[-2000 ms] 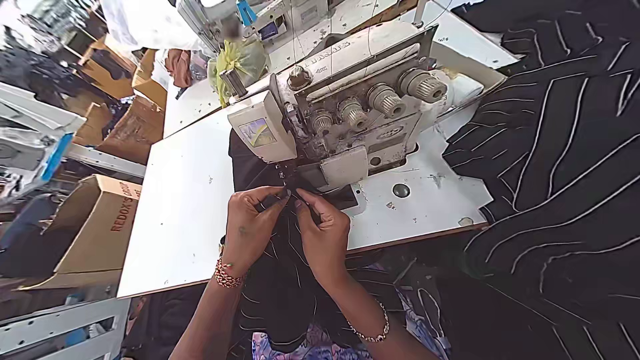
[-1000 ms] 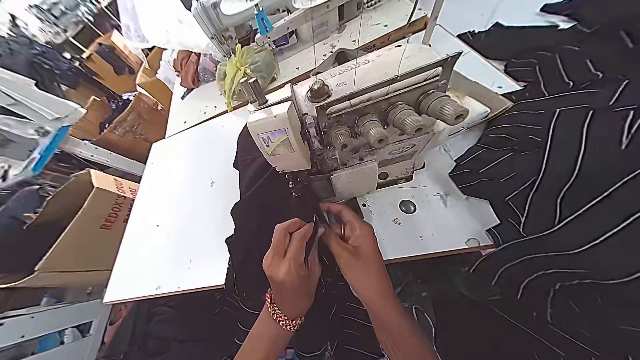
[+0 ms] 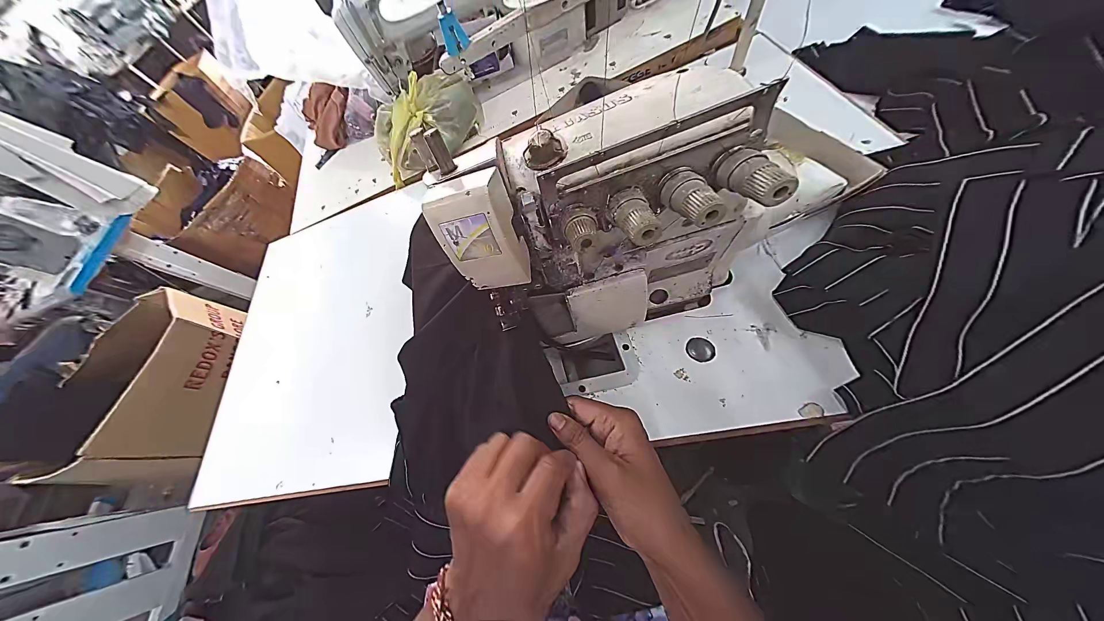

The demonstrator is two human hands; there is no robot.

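An overlock sewing machine (image 3: 638,190) stands on a white table, with several ribbed tension dials on its front. Black fabric (image 3: 474,379) lies to the left of and under its needle area and hangs over the table's front edge. My left hand (image 3: 522,517), with a beaded bracelet at the wrist, is closed at the fabric's right edge. Touching it, my right hand (image 3: 617,457) pinches that edge between thumb and fingers, just in front of the machine. The fingertips of my left hand are partly hidden.
Black fabric with white stripes (image 3: 975,293) is heaped at the right. A cardboard box (image 3: 164,388) stands left of the white table (image 3: 302,371). Behind the machine are a tied plastic bag (image 3: 431,116) and another sewing machine (image 3: 483,43).
Both hands have moved from close at the needle area toward the table's front edge. More black fabric now shows between them and the machine.
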